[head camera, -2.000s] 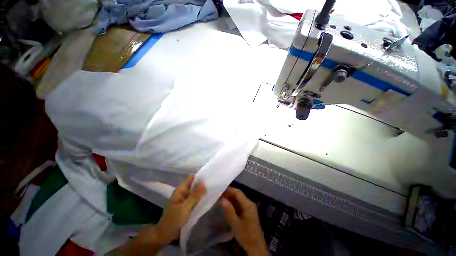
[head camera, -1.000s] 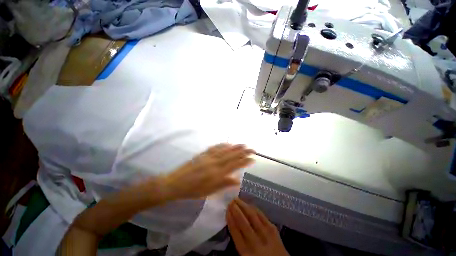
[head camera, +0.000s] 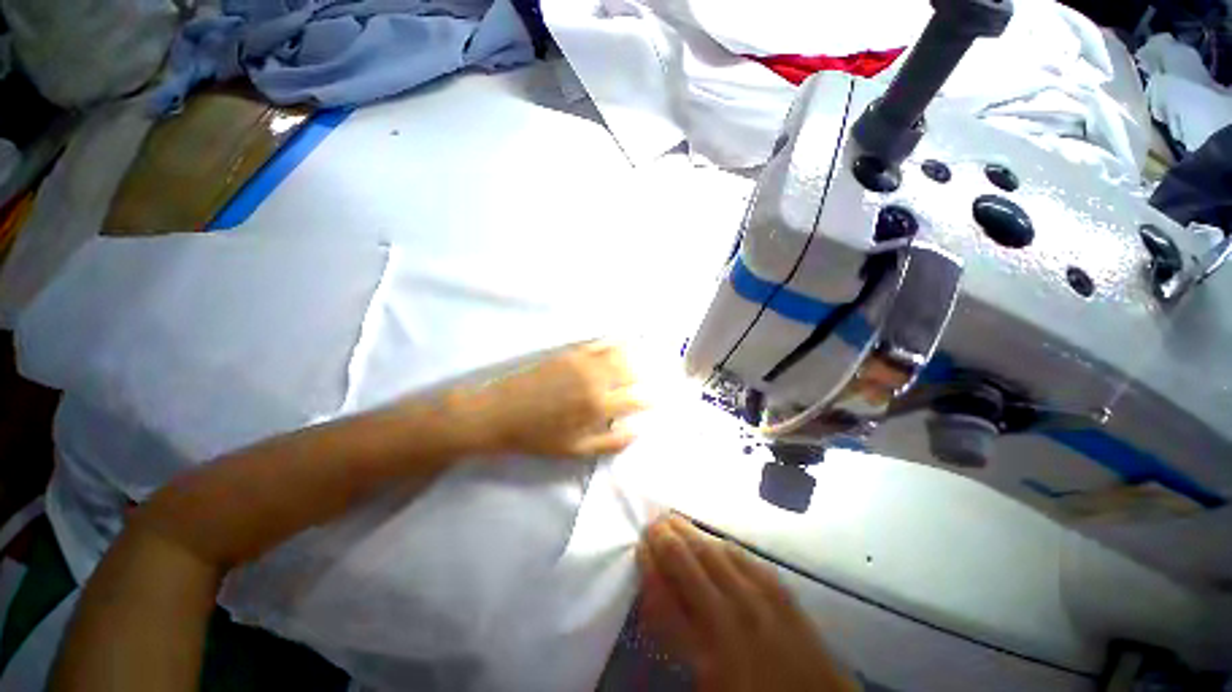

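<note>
A large white cloth (head camera: pixel 459 554) lies over the left of the table and hangs over its front edge. My left hand (head camera: pixel 574 399) lies on the cloth just left of the needle area, fingers bent and partly lost in glare; whether it grips is unclear. My right hand (head camera: pixel 709 595) holds the cloth's edge at its fingertips, below and right of my left hand. The white machine head (head camera: pixel 811 230) with a blue stripe stands right of my hands. The presser foot area (head camera: pixel 736 399) is brightly lit; its contact with the cloth cannot be told.
Light-blue cloth (head camera: pixel 351 47) lies crumpled at the back left, near a brown patch (head camera: pixel 189 162) with blue trim. White garments (head camera: pixel 1040 81) with a red part (head camera: pixel 831 64) are heaped behind the machine. A dark tray (head camera: pixel 1128 665) is cut off at the lower right.
Both hands have moved from the table's front edge to beside the needle area, bringing the cloth along. The view has moved closer to the machine head. The green and red pieces at lower left show less.
</note>
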